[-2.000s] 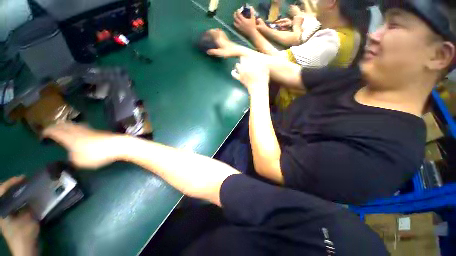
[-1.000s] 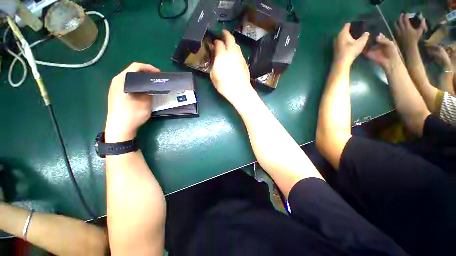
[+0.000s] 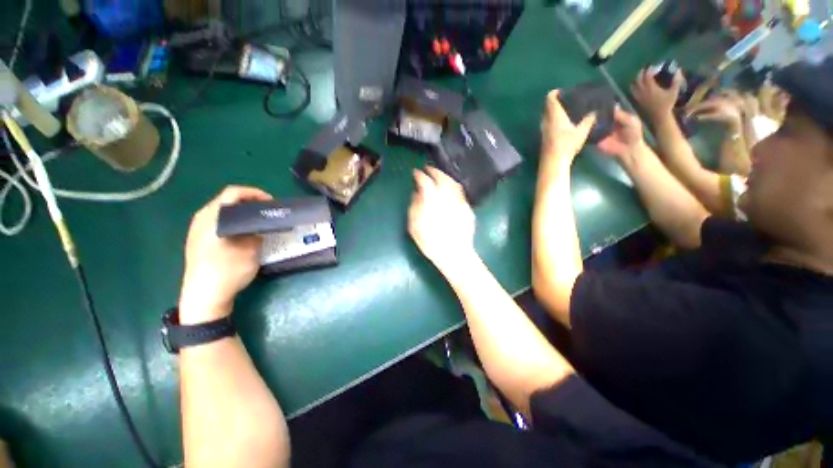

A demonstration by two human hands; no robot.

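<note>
My left hand (image 3: 219, 249) grips a black gift box (image 3: 300, 268) by its left side. The box lid is partly raised, and a white leaflet (image 3: 301, 241) with a small dark blue square shows inside. My right hand (image 3: 442, 216) is over the mat, apart from the boxes, with fingers loosely bent; nothing shows in it. An open gift box (image 3: 340, 174) with brown cardboard and shiny plastic inside stands beyond, between my hands. Another open box (image 3: 423, 122) and a black box (image 3: 479, 151) lie close together beyond my right hand.
A brown can (image 3: 117, 131) with a white cable around it and a soldering iron (image 3: 44, 187) with black cord are at left. A grey speaker (image 3: 366, 59) and black unit (image 3: 461, 37) stand at the back. A co-worker at right holds a black box (image 3: 589, 106).
My right hand has moved away from the open box it was touching, towards the bench edge. That box now sits apart from the others. My left hand still holds its box. The view has shifted.
</note>
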